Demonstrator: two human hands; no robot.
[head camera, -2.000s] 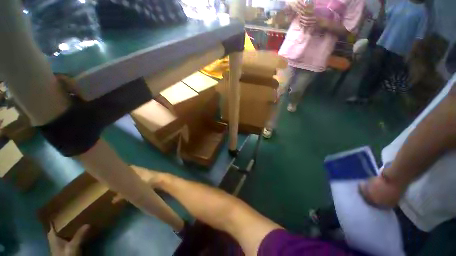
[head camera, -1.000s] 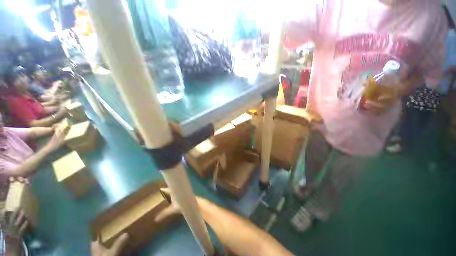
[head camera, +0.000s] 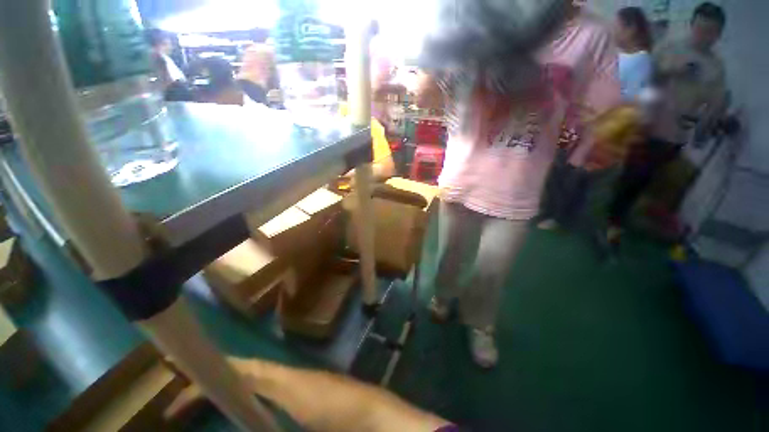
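An oblong brown carton (head camera: 114, 396) lies on the green-topped workbench at the lower left, cut off by the picture's bottom edge. My right hand (head camera: 198, 390) holds its right end, with the fingers over the edge. A cream pipe crosses in front and hides part of this hand, which is slightly blurred. My right forearm comes in from the bottom. My left hand is out of the picture.
A cream pipe frame (head camera: 80, 169) with a green shelf (head camera: 223, 148) holding clear bottles rises close by. Brown cartons (head camera: 316, 299) stand beyond it. A person in pink (head camera: 506, 160) stands right of the bench. A blue platform (head camera: 725, 312) is at far right.
The view has shifted, and the carton sits lower left. My left hand has left the picture. The person in pink is farther off, with a dark object raised near the head. The plastic-wrapped items are out of view.
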